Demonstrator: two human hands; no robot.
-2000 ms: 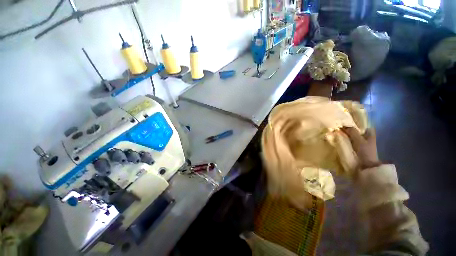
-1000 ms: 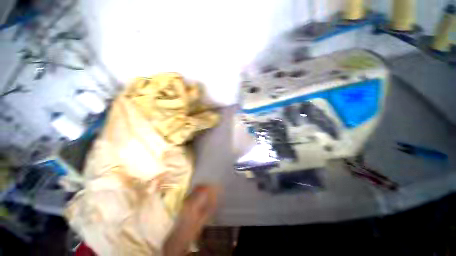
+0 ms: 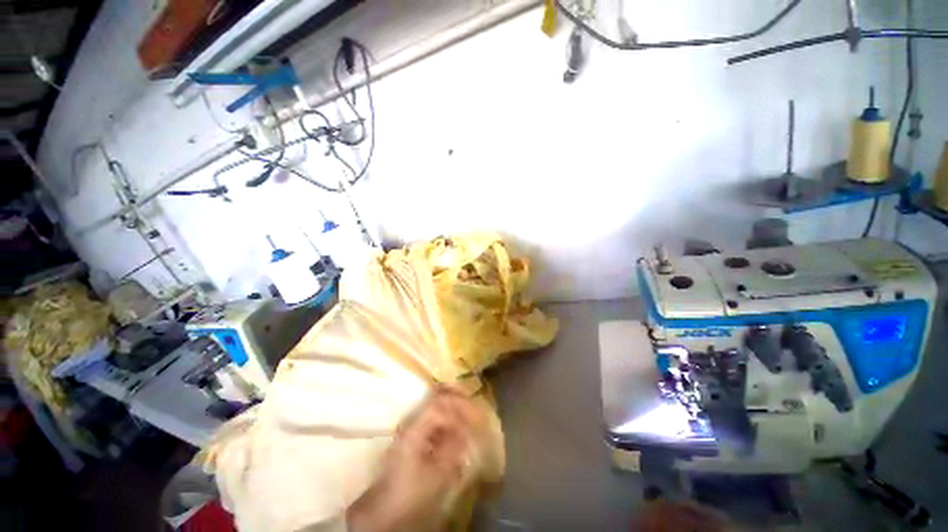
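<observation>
A large heap of pale yellow to cream satin-like cloth [image 3: 333, 405] lies on the table left of the overlock machine. My left hand [image 3: 442, 447] is on the right front part of the heap, blurred; whether its fingers grip the cloth cannot be told. My right hand [image 3: 681, 516] shows only as a blurred sliver at the bottom edge, in front of the machine, mostly cut off. The white and blue overlock machine [image 3: 769, 343] stands on the right, its lamp lighting the needle area [image 3: 670, 416].
A neighbouring machine [image 3: 234, 343] with white thread cones [image 3: 294, 278] stands behind the heap at left. More yellowish cloth [image 3: 62, 333] lies at far left. A yellow thread cone [image 3: 869, 149] stands behind the overlock. Dark-looking tools [image 3: 889, 494] lie at lower right.
The view has swung left from the right-hand table and floor to the heap and overlock. The garment held at right earlier is no longer seen there. The left hand stays at the heap's right side.
</observation>
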